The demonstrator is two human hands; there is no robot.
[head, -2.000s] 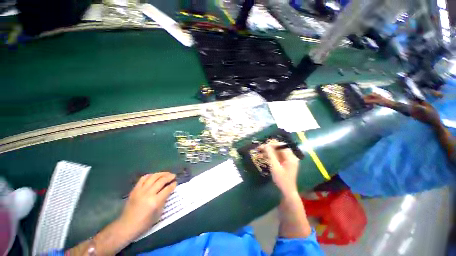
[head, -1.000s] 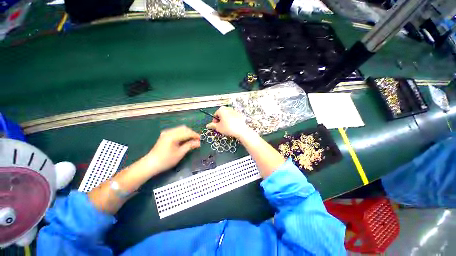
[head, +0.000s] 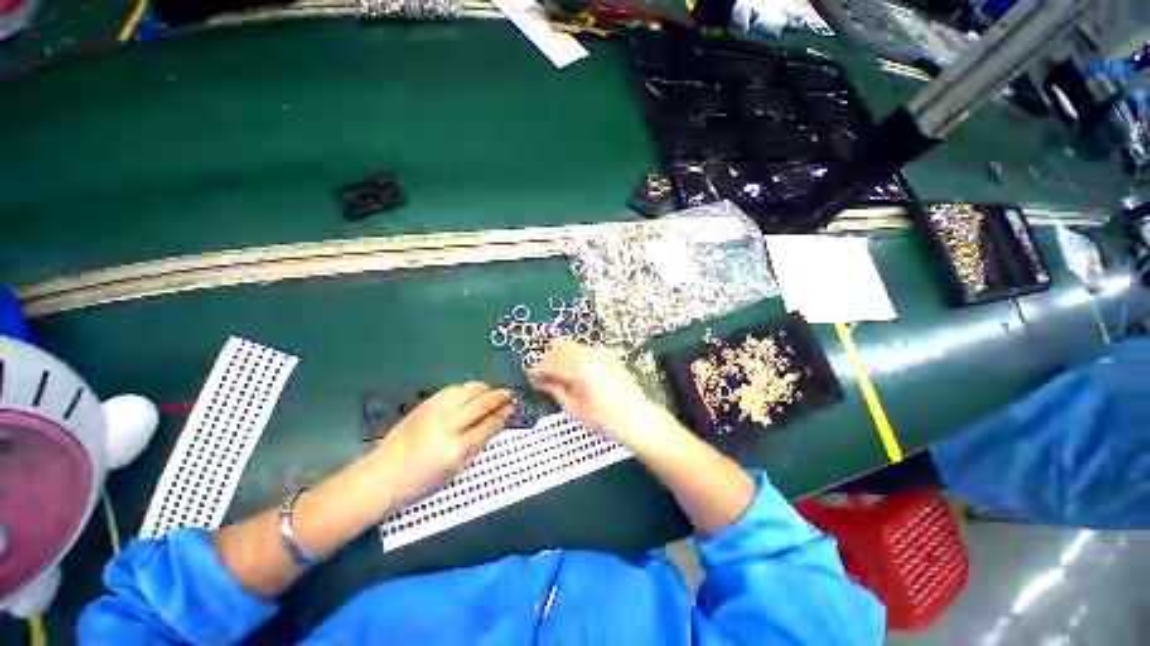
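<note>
A flat black plastic housing (head: 383,406) lies on the green bench, partly under my left hand (head: 449,435). The fingers of my left hand rest on or near it; whether they grip it is hidden. My right hand (head: 583,381) is at the housing's right end, fingertips together, beside the loose metal rings (head: 521,331). What it holds is too small to tell. The white dot sheet (head: 518,466) lies just below both hands. Small brass-coloured parts (head: 753,377) are heaped in the black tray (head: 817,360) on the right.
A clear bag of rings (head: 681,270) and a white paper (head: 831,279) lie behind. A pale rail (head: 290,263) crosses the bench, a black housing (head: 371,194) beyond it. A fan (head: 51,467) and second dot sheet (head: 221,435) are left. A red basket (head: 908,555) and another person's blue sleeve (head: 1053,442) are right.
My right hand has moved from the tray to the rings, then down to the black housing. My left hand was raised one second ago and is now down over the housing.
</note>
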